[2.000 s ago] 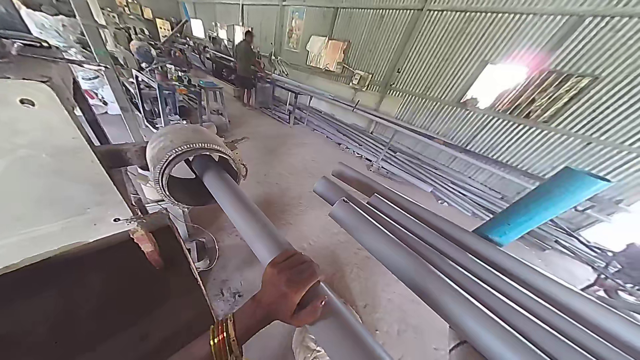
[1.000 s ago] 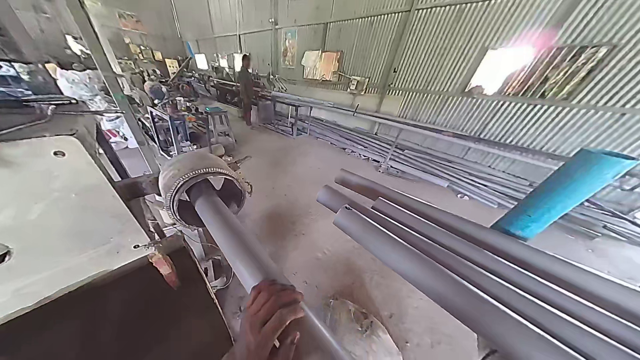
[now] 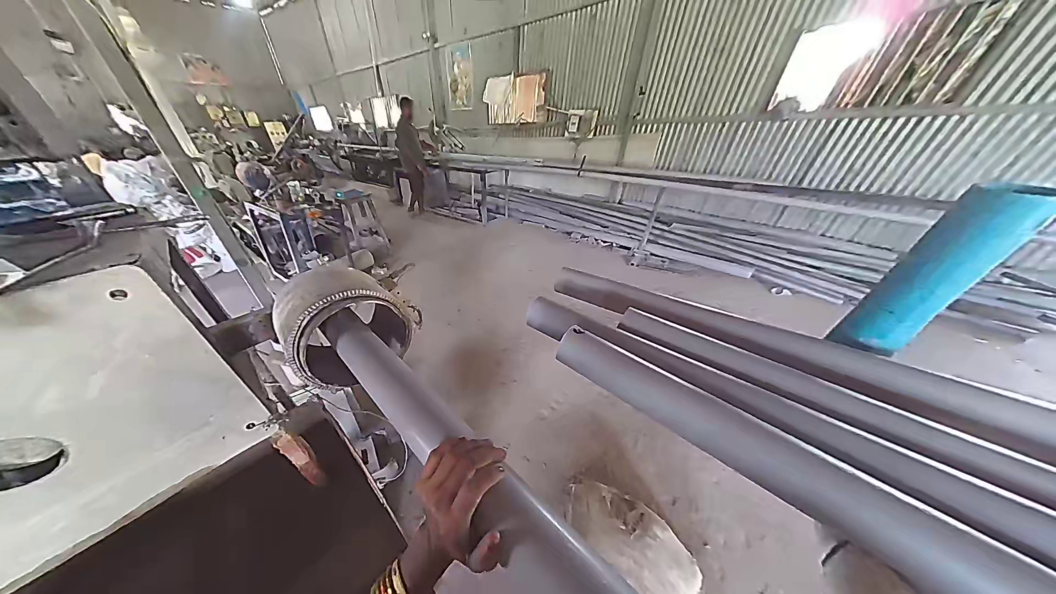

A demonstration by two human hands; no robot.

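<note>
My left hand (image 3: pixel 460 503), with bangles at the wrist, grips a long grey pipe (image 3: pixel 404 396) from above, the fingers over its top and the thumb low on its near side. The pipe slants up and left, and its far end lies within the opening of a round metal ring-shaped housing (image 3: pixel 285 330) with a toothed-looking rim. The inside of the housing is partly hidden by the pipe. My right hand is out of view.
Several grey pipes (image 3: pixel 701 412) lie side by side on the right, near a blue pipe (image 3: pixel 940 272). A pale metal plate (image 3: pixel 124 363) is at left. A person (image 3: pixel 411 153) stands far back by a long bench. More pipes (image 3: pixel 701 239) lie along the corrugated wall.
Two seconds ago my left hand was closed more tightly around the pipe; now its fingers lie flatter across the top. The pipe's far end stays at the housing throughout.
</note>
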